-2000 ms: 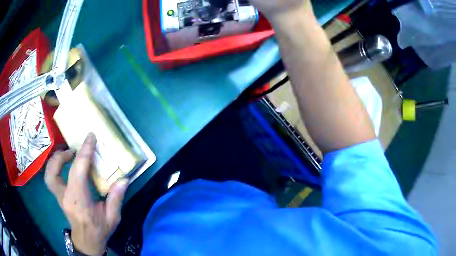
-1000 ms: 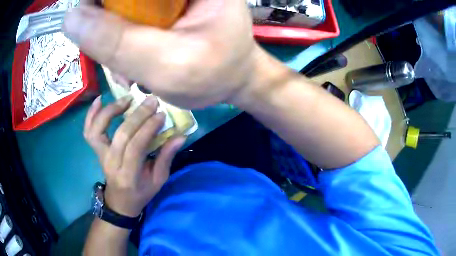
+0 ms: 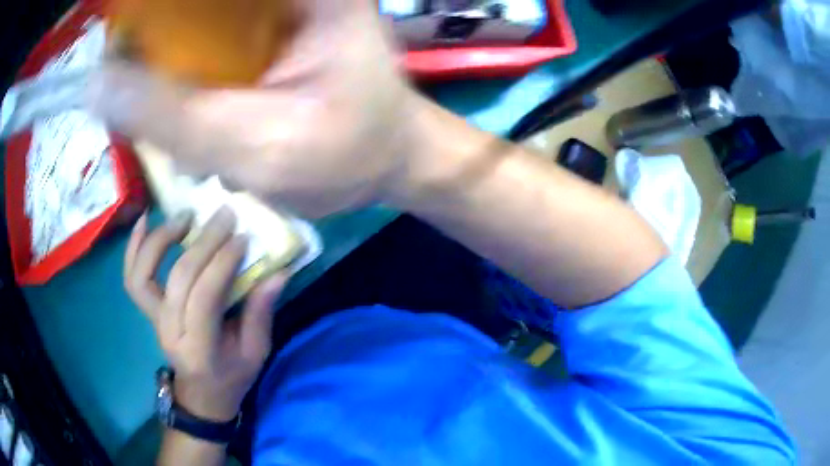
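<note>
My right hand [image 3: 291, 127], large and blurred at the upper middle, is closed around the orange electric screwdriver [image 3: 205, 36], whose top is cut off by the frame edge. The driver's tip is hidden. My left hand [image 3: 209, 309] rests on the near end of the cream-yellow fixture [image 3: 273, 246], fingers on its top and thumb at its side. Whether it holds a part there cannot be told. Part of a white arm unit [image 3: 45, 96] shows at the left, blurred. The fixture's round end is hidden behind my right hand.
A red bin [image 3: 68, 259] of white strips lies left of the fixture. A second red tray [image 3: 491, 62] holds the silver screw feeder [image 3: 464, 23] at the top. On the brown shelf at the right are a metal flask [image 3: 669, 116], a white cloth [image 3: 660, 191] and a yellow-capped tool [image 3: 743, 223].
My right hand came from the feeder to over the fixture, with the orange driver now visible in it. My left hand stays at the fixture's near end. Lately the view has shifted slightly.
</note>
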